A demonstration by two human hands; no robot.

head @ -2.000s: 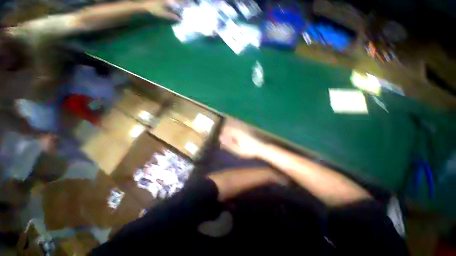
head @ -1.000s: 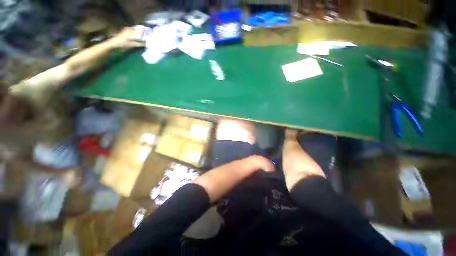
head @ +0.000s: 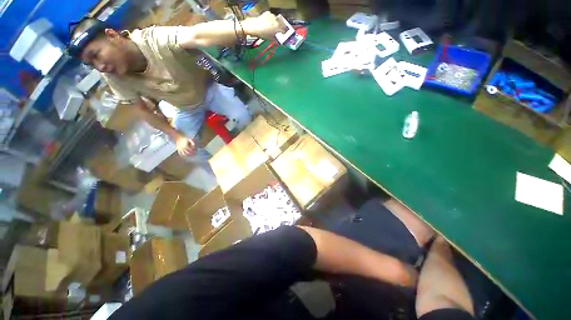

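My left hand (head: pixel 402 274) lies low over my lap. Its fingers are not clear, and I cannot tell if it holds anything. My right hand (head: pixel 439 247) is by the bench's front edge, small and partly hidden; its fingers and anything in it cannot be made out. On the green bench (head: pixel 369 140) are piled white housings (head: pixel 350 57), some with window openings. A small clear bottle (head: pixel 411 125) lies nearer to me. A pale card (head: pixel 538 192) lies at the right.
A person (head: pixel 169 56) at the left reaches over the bench, holding a white housing (head: pixel 285 31) near red wires. A blue tray (head: pixel 458 70) holds small silvery pieces. A box holds blue cells (head: pixel 524 91). Cardboard boxes (head: pixel 308 170) stand below the bench, one containing white parts (head: pixel 269 209).
The view has swung left, bringing the other person fully into view, while the blue-handled tool has left the picture. My hands remain low near my lap.
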